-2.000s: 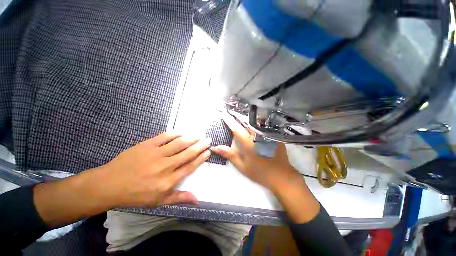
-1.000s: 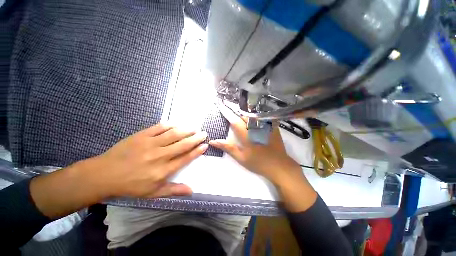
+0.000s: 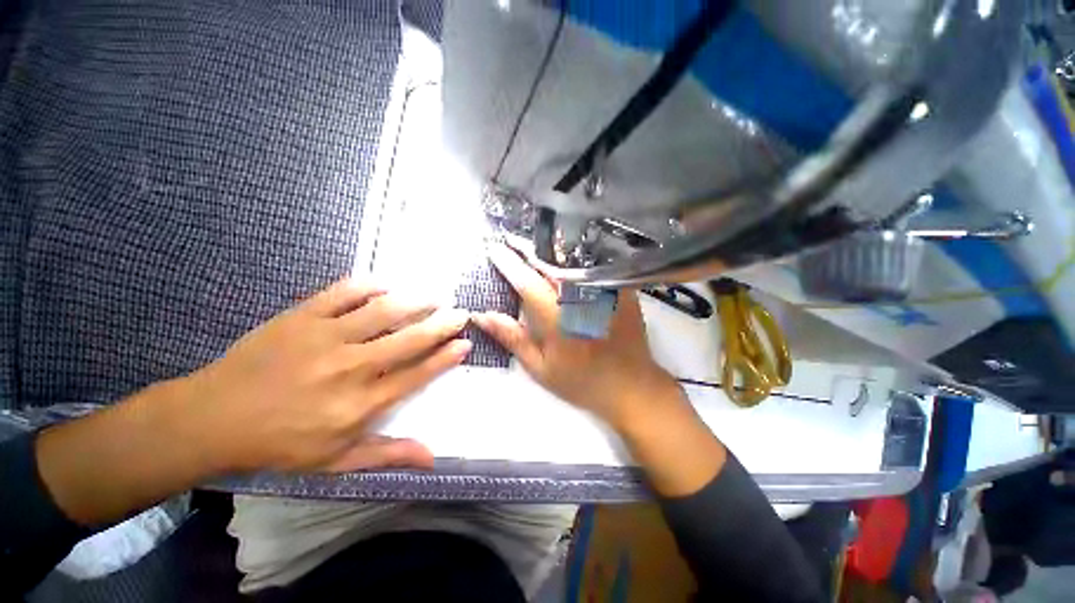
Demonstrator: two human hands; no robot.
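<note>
A small dark checked cloth strip [image 3: 486, 339] lies on the white machine bed just below the presser foot and needle area [image 3: 507, 212], which is partly washed out by the lamp. My left hand [image 3: 342, 375] lies flat with its fingertips at the strip's left edge. My right hand [image 3: 584, 359] has index finger and thumb on the strip's right side, the index finger reaching close to the foot. A large checked garment panel [image 3: 189, 177] lies to the left, its edge near my left hand. The strip's upper end is lost in glare.
The white machine head with a blue stripe [image 3: 778, 88] fills the upper right. A grey-blue block [image 3: 587, 310] sits by my right hand. Yellow-handled shears [image 3: 754, 353] and black snips [image 3: 681, 302] lie right. A tape measure [image 3: 472, 484] runs along the front edge.
The whole view has shifted, so the machine and hands appear further left. Both hands stay on the strip with nearly the same pose, and less of the strip shows below the foot.
</note>
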